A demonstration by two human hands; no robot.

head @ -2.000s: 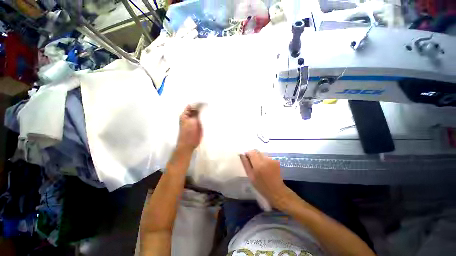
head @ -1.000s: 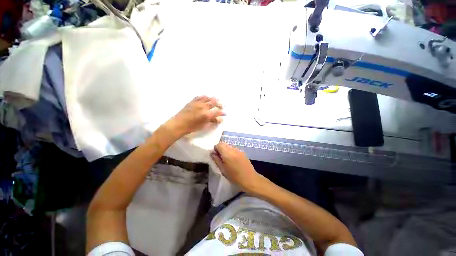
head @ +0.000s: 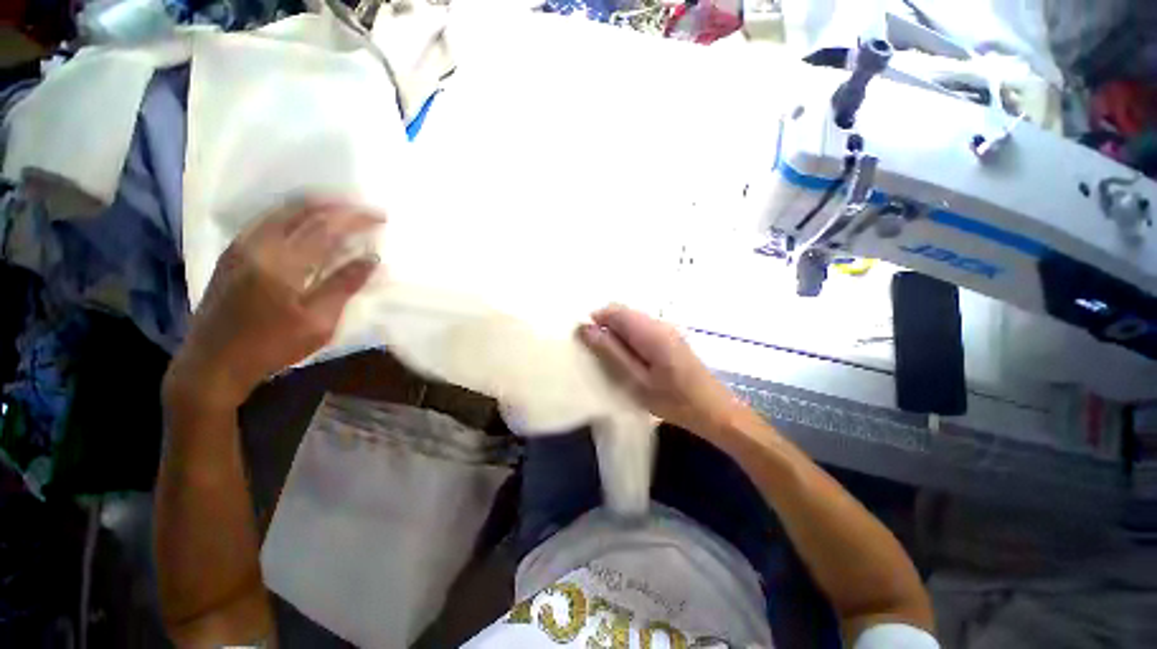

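Observation:
A cream cut fabric piece [head: 489, 361] stretches between my two hands at the table's near edge, and a narrow end hangs down over my lap. It is slightly blurred. My left hand [head: 286, 273] is at the left, fingers curled on the fabric's left end, blurred. My right hand [head: 647, 361] pinches the fabric near its right end. Its upper edge merges with the overexposed white table [head: 571, 165].
The sewing machine head [head: 939, 216] stands at the right. A black smartphone [head: 929, 342] lies right of the needle area. Stacked cream panels [head: 273, 140] hang over the table's left side. A pale fabric pile [head: 381, 514] hangs below the table, left of my lap.
My left hand has moved left, away from my right hand, and the fabric is now spread between them. My right hand has moved slightly right and up.

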